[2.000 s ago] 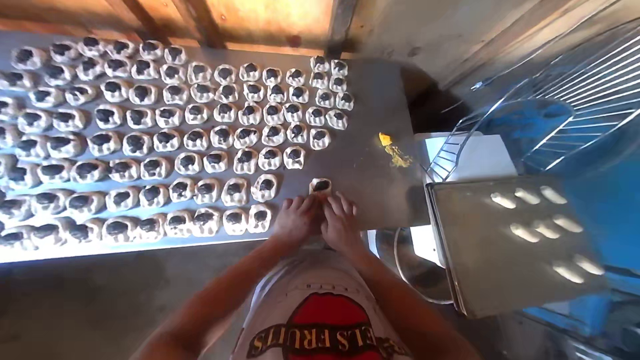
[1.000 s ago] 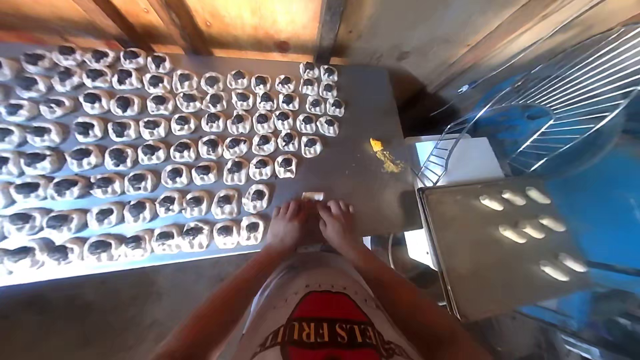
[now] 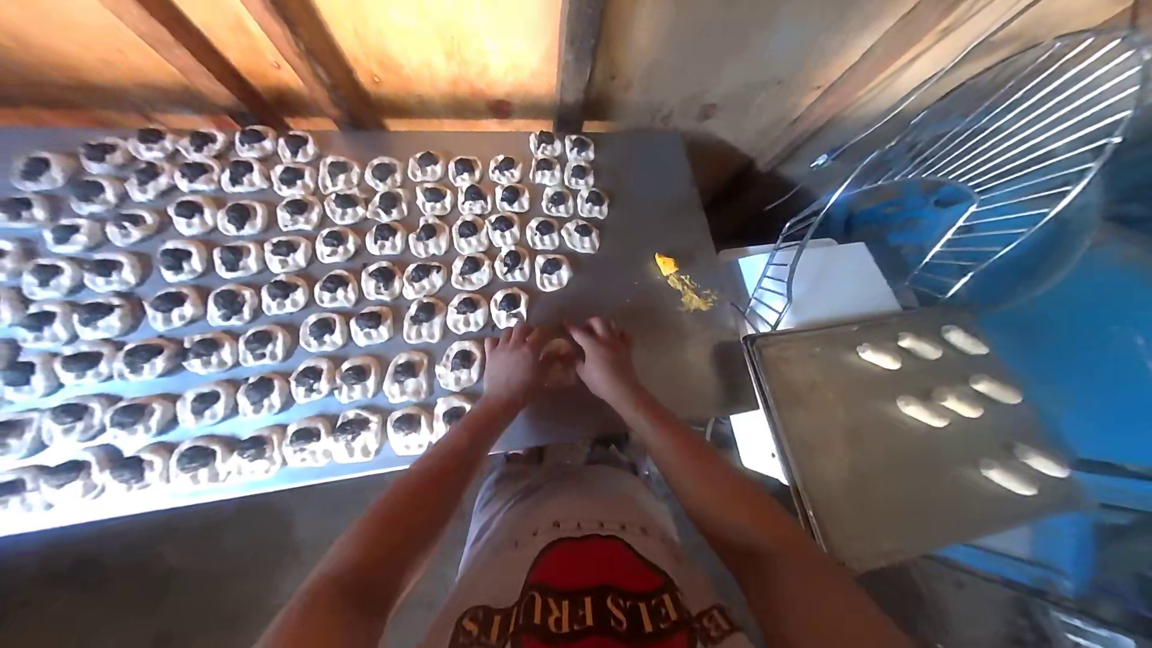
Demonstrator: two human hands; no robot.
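Between my two hands a small piece of dough lies on the grey table, near its front edge. My left hand touches its left side and my right hand its right side, with fingers bent; the fingertips are partly hidden. To the left, many dough pieces with a dark filling on top stand in rows, the closest just beside my left hand. Behind and right of my right hand lies a yellow lump with crumbs.
On the right a metal baking tray holds several pale oblong dough pieces. Behind it are a wire rack, a white board or box and a blue plastic container. A wooden wall runs along the table's back.
Dark filling showed on the dough piece between my hands two seconds ago; now its visible top is plain dough. Both hands have stayed around the same spot by the table's front edge.
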